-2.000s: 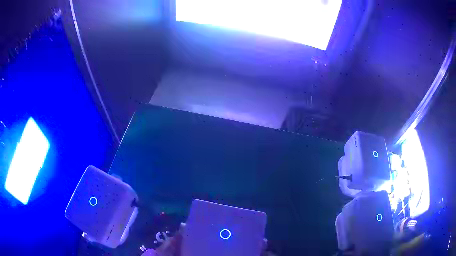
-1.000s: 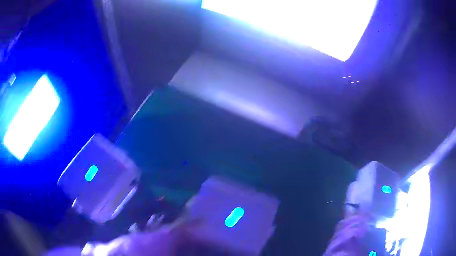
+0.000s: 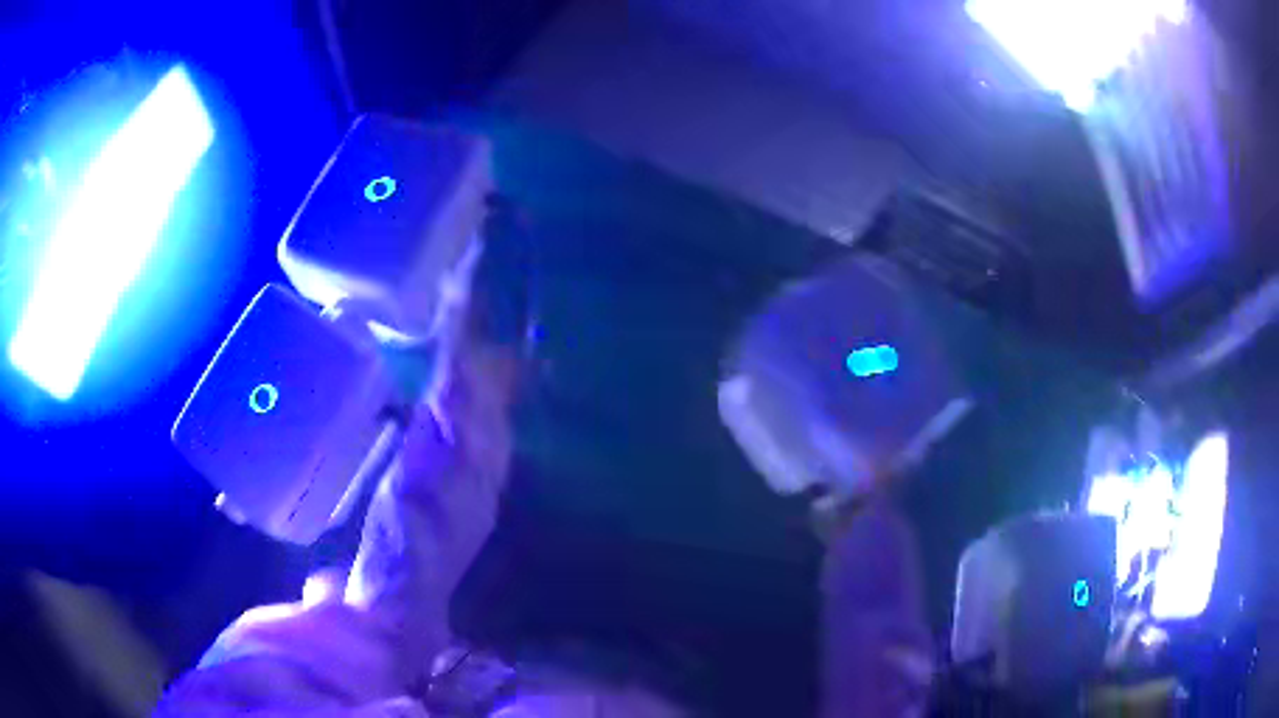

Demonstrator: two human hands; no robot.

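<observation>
A white projector (image 3: pixel 407 225) with a glowing ring stands at the upper left. My left hand (image 3: pixel 456 372) reaches up to its right side and grips it; the fingertips are dim and partly hidden. A second projector (image 3: pixel 274 435) stands just below it, left of my left forearm. My right hand (image 3: pixel 870 540) holds a third projector (image 3: pixel 842 337) from its near side, right of centre; it is blurred and its ring is smeared. The fingers under it are mostly hidden. A fourth projector (image 3: pixel 1031 603) stands at the lower right.
The dark green bench mat (image 3: pixel 631 365) lies between the hands. A dark basket-like object (image 3: pixel 940 246) is at the far edge. Bright light and plugs (image 3: pixel 1150 519) show at the right edge. A bright rectangle (image 3: pixel 112 232) glows on the blue side curtain, another light patch at the top right.
The middle projector has moved to the upper left with my left hand. My right hand has taken the farther right-hand projector and brought it left. The view has turned and shifted.
</observation>
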